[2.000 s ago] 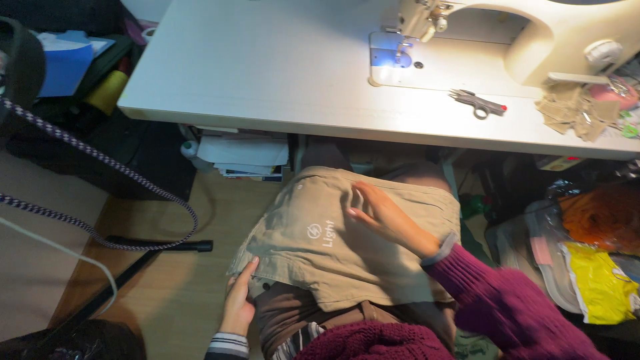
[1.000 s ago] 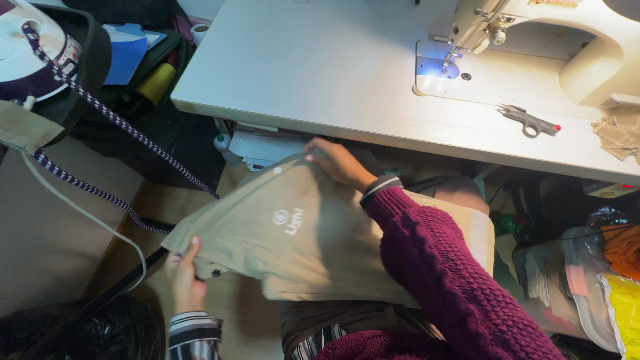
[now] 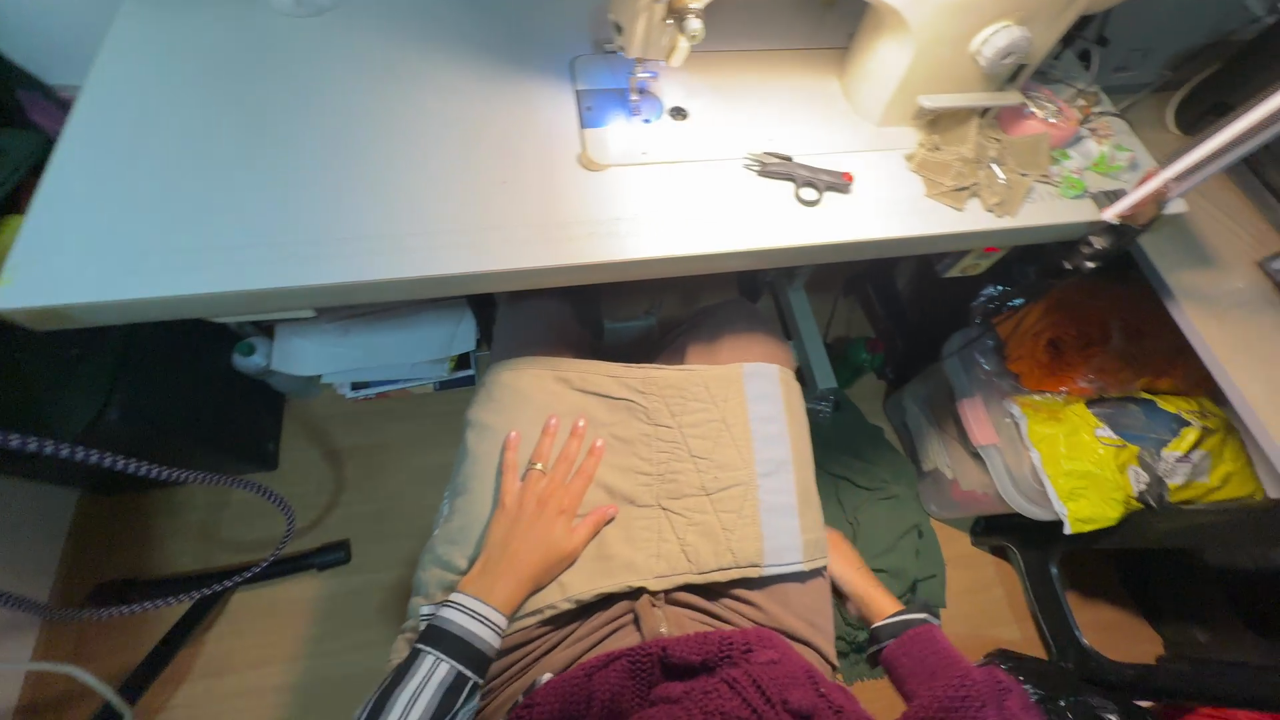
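Observation:
A beige fabric piece point(image 3: 620, 480) lies over my lap, with stitched, puckered seams and a pale strip point(image 3: 770, 465) down its right side. My left hand point(image 3: 545, 510) rests flat on its left part, fingers spread, a ring on one finger. At the fabric's lower right edge is my right hand point(image 3: 855, 580); its fingers are hidden by the fabric, so its hold cannot be seen. Dark green cloth point(image 3: 870, 500) hangs just beyond that hand.
On the white table point(image 3: 350, 180) ahead stand a sewing machine point(image 3: 890, 60), thread snips point(image 3: 805, 180) and beige scraps point(image 3: 975, 160). Right of me are a plastic bin point(image 3: 950, 450) and a yellow bag point(image 3: 1080, 460). A patterned cord point(image 3: 230, 480) loops at the left.
The printed lettering on the fabric no longer shows; a side with a pale strip faces up. My left hand has gone from the fabric's corner to lying on top, my right hand to the right edge.

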